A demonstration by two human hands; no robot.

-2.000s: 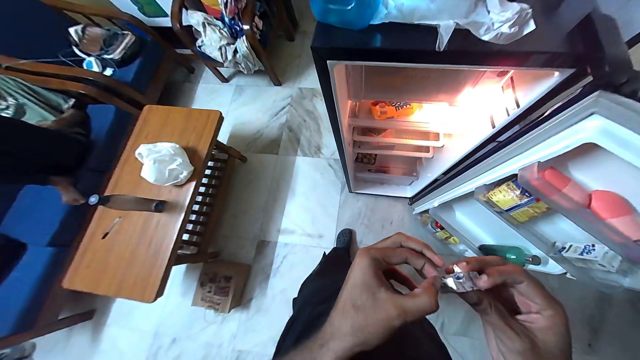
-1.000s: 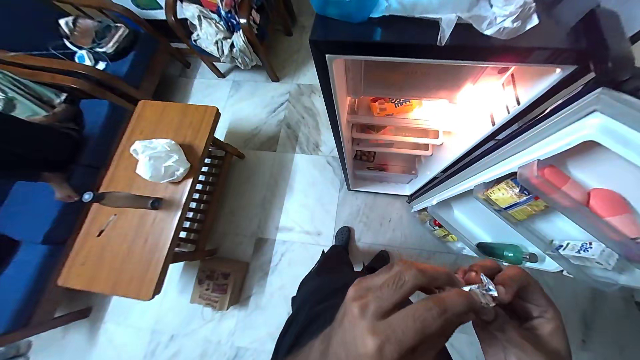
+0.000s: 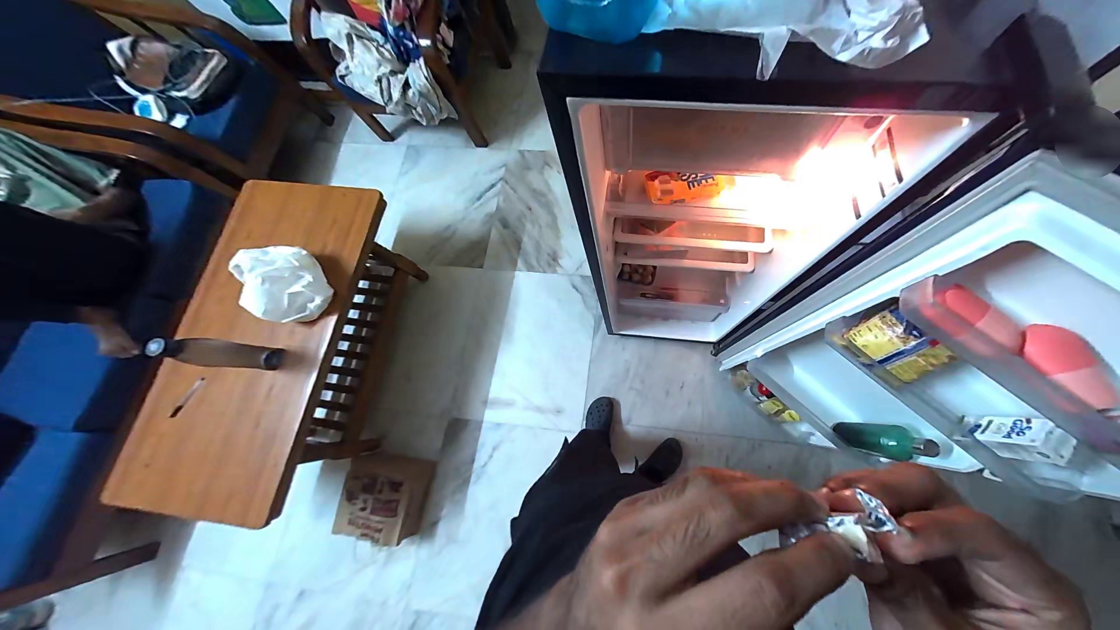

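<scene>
Both hands meet at the lower right, in front of the open refrigerator. Between their fingertips is a small piece of crumpled silver foil with something pale showing inside. My left hand pinches the foil from the left with thumb and fingers. From the right, my right hand grips the foil's other side. An orange packet lies on a shelf of the lit refrigerator. The door racks hold a green bottle, a yellow packet and a white carton.
The refrigerator door stands wide open at the right. A wooden table at the left bears a white plastic bag and a dark bottle. A cardboard box sits on the floor. A person sits on the blue sofa.
The foil piece looks more opened, with pale contents showing. My left hand's fingers have shifted right over it, and both hands keep hold. The refrigerator door stays open.
</scene>
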